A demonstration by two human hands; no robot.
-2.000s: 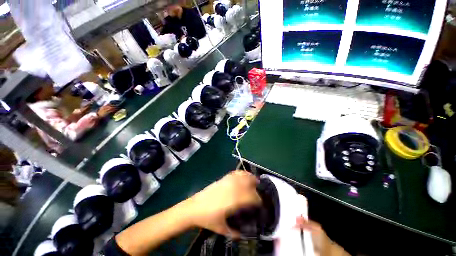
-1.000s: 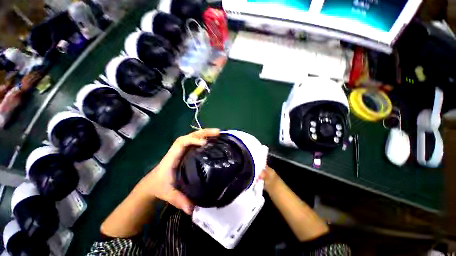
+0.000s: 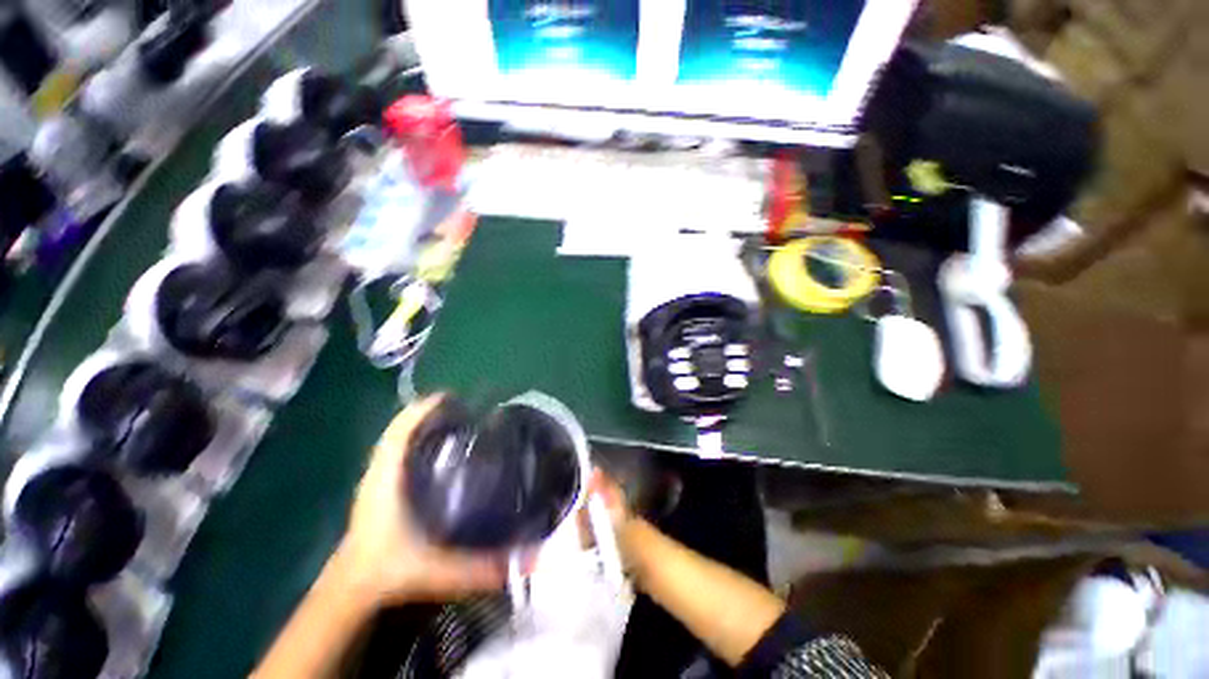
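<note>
A white-and-black dome camera (image 3: 497, 478) is held between my hands, off the desk's near edge, its glossy black ball up and its white base toward my body. My left hand (image 3: 398, 537) grips the ball from the left. My right hand (image 3: 613, 524) holds the white housing from the right, its fingers partly hidden behind it. The view is blurred. Another camera (image 3: 703, 352) stands on the green desk (image 3: 530, 318), with pale LEDs showing and a small pale piece at its lower edge.
A row of cameras (image 3: 146, 414) stands on the left bench. The monitor (image 3: 663, 53) and keyboard (image 3: 597, 186) are at the back. Yellow tape (image 3: 823, 275), a mouse (image 3: 910, 357), a white looped stand (image 3: 984, 318) and a thin cable (image 3: 398, 325) lie on the desk. A carton is lower right.
The view has swung right. My left hand has moved from the far end of the held camera to its left side, and the held camera's LEDs no longer show clearly.
</note>
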